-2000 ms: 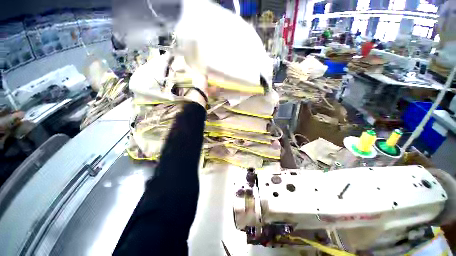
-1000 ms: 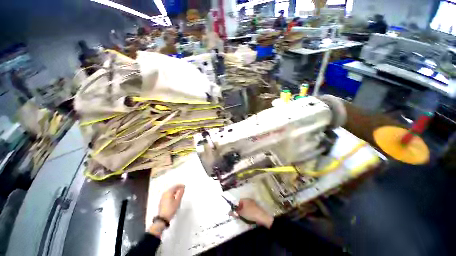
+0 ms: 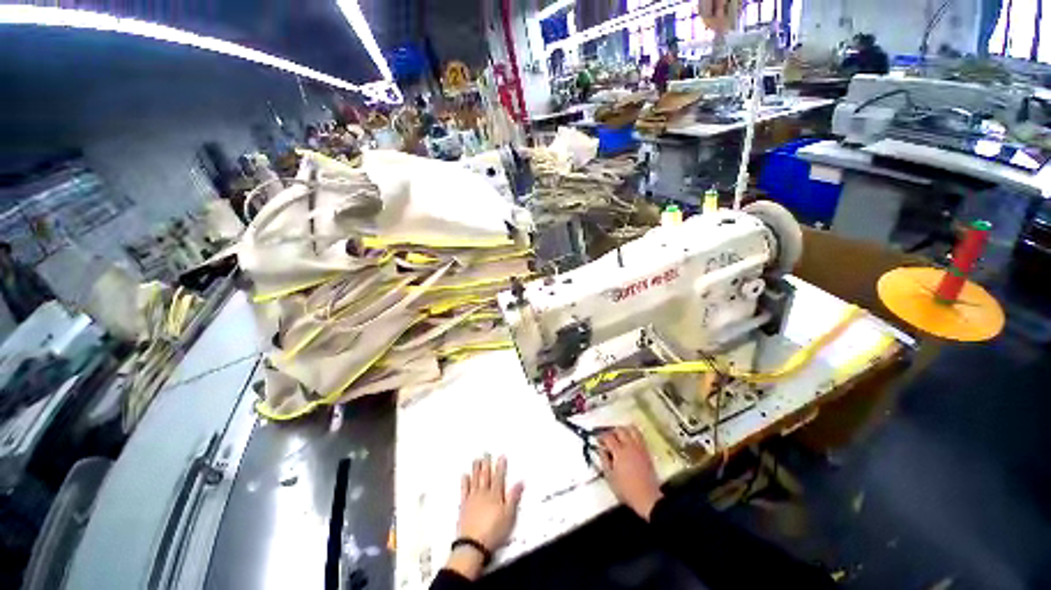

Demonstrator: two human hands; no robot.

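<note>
My left hand [image 3: 489, 507] lies on the white machine table [image 3: 461, 426] with its fingers apart, holding nothing. My right hand [image 3: 628, 467] is on the dark looped handles of the scissors [image 3: 590, 443], just in front of the needle area; its fingers partly hide them. The white sewing machine [image 3: 668, 282] stands behind my right hand. Yellow binding tape [image 3: 738, 373] runs across the bed to the needle area. No cloth is visible under the needle.
A tall heap of beige bags with yellow edges [image 3: 392, 288] stands behind the table's left part. A metal-topped surface [image 3: 288, 496] lies at left. An orange-yellow tape reel [image 3: 910, 302] is at right. People are far behind.
My left hand has come down from the heap of bags onto the table. My right hand has come into view at the scissors. The view has turned towards the right.
</note>
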